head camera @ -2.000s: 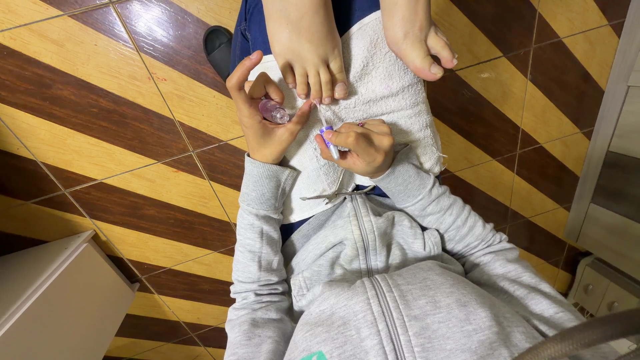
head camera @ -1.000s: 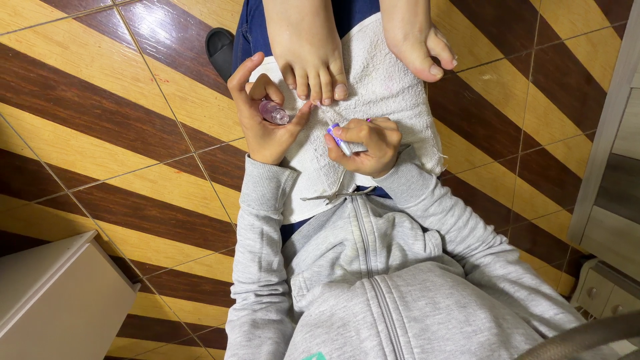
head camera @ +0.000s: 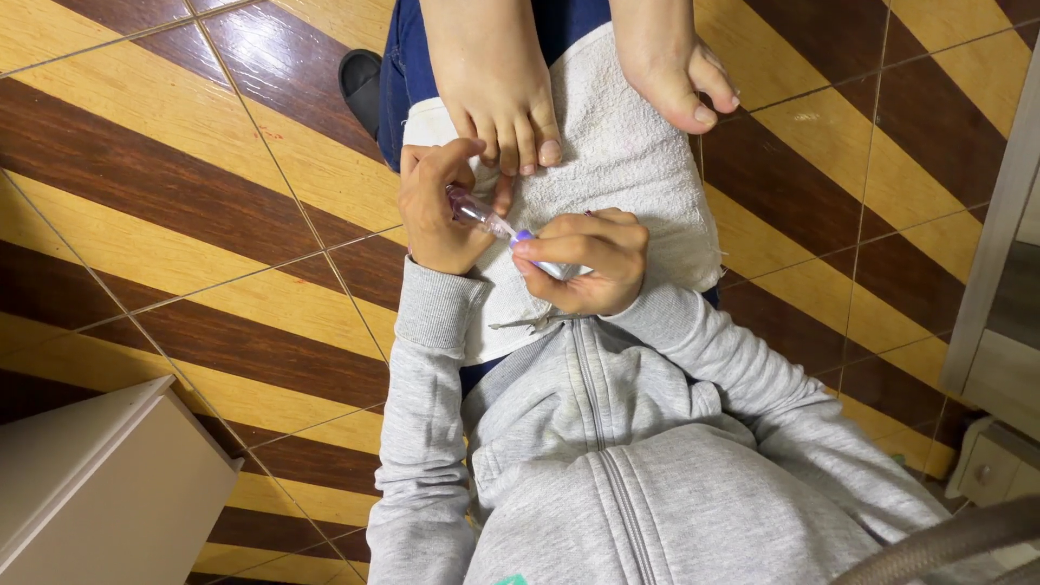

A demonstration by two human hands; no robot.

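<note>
My left hand (head camera: 445,207) holds a small clear bottle with a pinkish tint (head camera: 475,210), tilted with its mouth toward my right hand. My right hand (head camera: 587,258) grips a brush cap, purple and white (head camera: 536,248), whose thin stem reaches into or right at the bottle's mouth; which of the two I cannot tell. Just beyond my left hand another person's bare foot (head camera: 496,77) rests its toes on a white towel (head camera: 626,187) across my lap. That person's other foot (head camera: 670,69) lies at the towel's right edge. A metal nipper-like tool (head camera: 532,323) lies by my jacket's hem.
A black slipper (head camera: 360,85) is on the striped tile floor (head camera: 203,203) at the upper left. A pale cabinet (head camera: 122,487) stands at the lower left. At the right are a grey-framed panel (head camera: 995,244) and a small beige unit (head camera: 991,463). A brown curved tube (head camera: 942,540) crosses the lower right corner.
My right hand has brought the brush from near the toes to the bottle's mouth. My left hand has turned and tipped the bottle toward it. The feet have stayed in place.
</note>
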